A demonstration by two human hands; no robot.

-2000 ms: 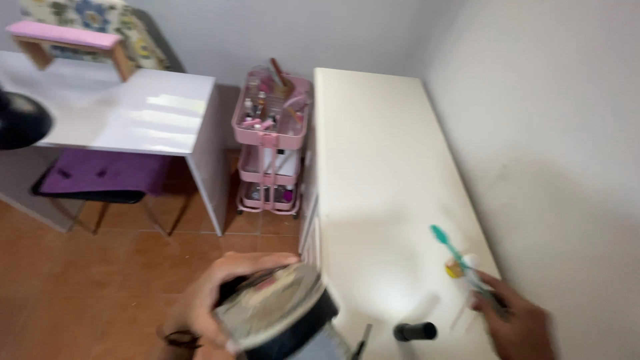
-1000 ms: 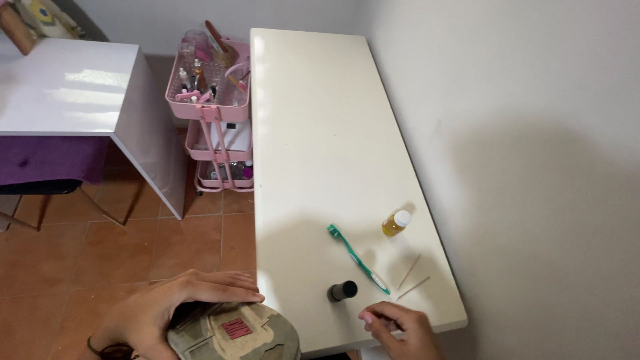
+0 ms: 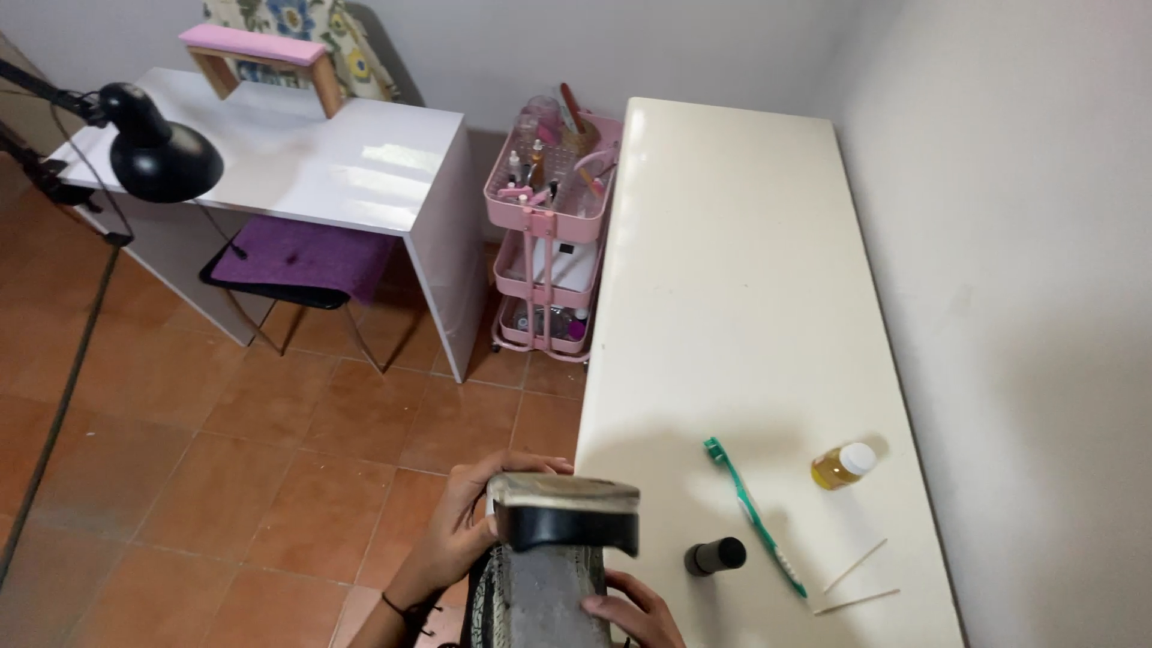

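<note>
A bulky item [image 3: 558,576] with a patterned top, a black band and a grey panel is at the lower middle; its exact kind is unclear. My left hand [image 3: 468,522] grips its upper left side. My right hand [image 3: 639,612] holds its lower right side, thumb on the grey panel. On the cream tabletop [image 3: 738,297], right of my hands, lie a green and white toothbrush [image 3: 756,522], a small black cylindrical container [image 3: 715,556] and two thin sticks [image 3: 855,567]. Behind the sticks is a small bottle of yellow liquid [image 3: 843,465] with a white cap.
A pink three-tier trolley [image 3: 544,211] with bottles and tools stands left of the cream table. Farther left are a white desk [image 3: 297,153] with a padded pink rest [image 3: 256,45], a black lamp [image 3: 166,162] and a stool with a purple cover [image 3: 301,256]. A wall [image 3: 1017,270] borders the right.
Two seconds ago my right hand held the toothbrush; one second ago it lay on the table. My right hand has since moved left onto the bulky item, which has turned in my left hand.
</note>
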